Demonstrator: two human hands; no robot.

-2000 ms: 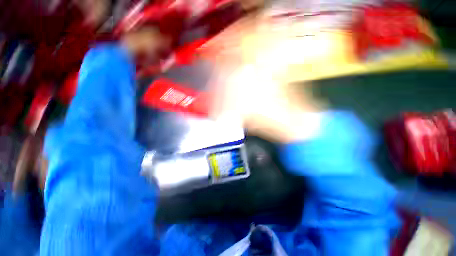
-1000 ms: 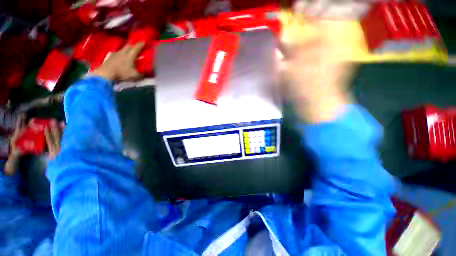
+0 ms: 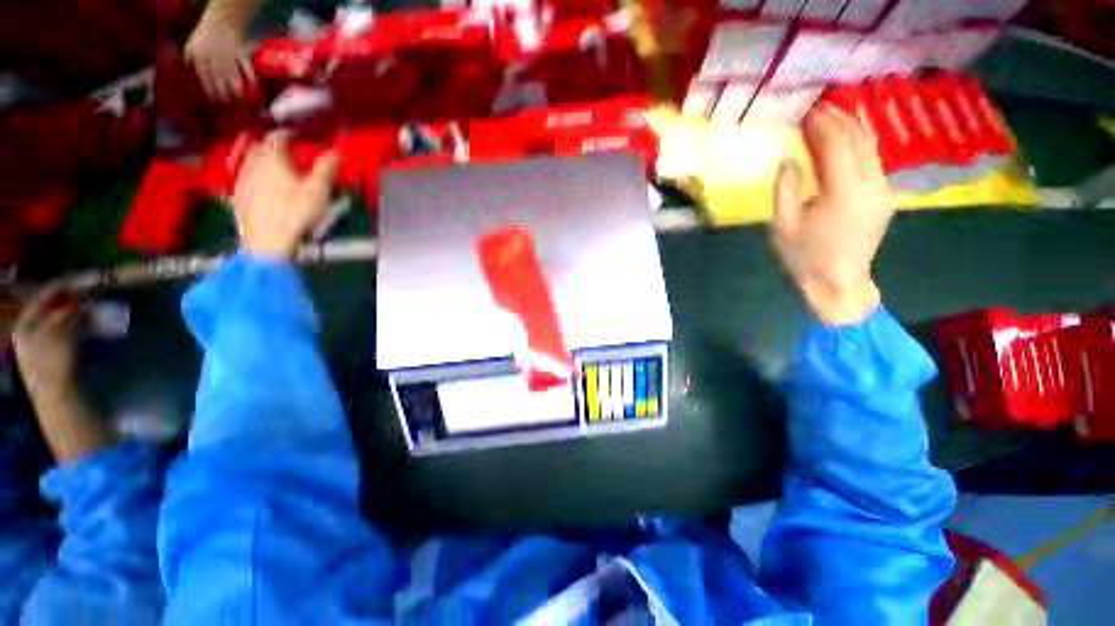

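Note:
A slim red box [image 3: 523,294] lies aslant on the grey plate of the bench scale [image 3: 428,257]. Its near end reaches over the front panel, beside the keypad [image 3: 624,389]. The display [image 3: 501,404] is pale and unreadable. My left hand [image 3: 281,196] is over loose red boxes [image 3: 165,202] left of the scale, fingers and thumb apart, with no box visible in it. My right hand [image 3: 838,208] is at the left end of a row of red boxes [image 3: 935,120] on the yellow board [image 3: 734,184]. Its thumb and fingers are apart, and its fingertips overlap the row.
Stacked boxes with white printed ends [image 3: 856,49] stand behind the row. Shiny red bundles [image 3: 1027,367] lie at right on the green belt [image 3: 734,281]. Another person's hand [image 3: 220,49] is at top left, and another worker's hand [image 3: 49,349] is at left. A stool [image 3: 997,599] is bottom right.
A red box on the plate now lies nearer me and tilts the other way, overlapping the front panel. My right hand has moved from beside the scale to the row. More white-ended stacks show.

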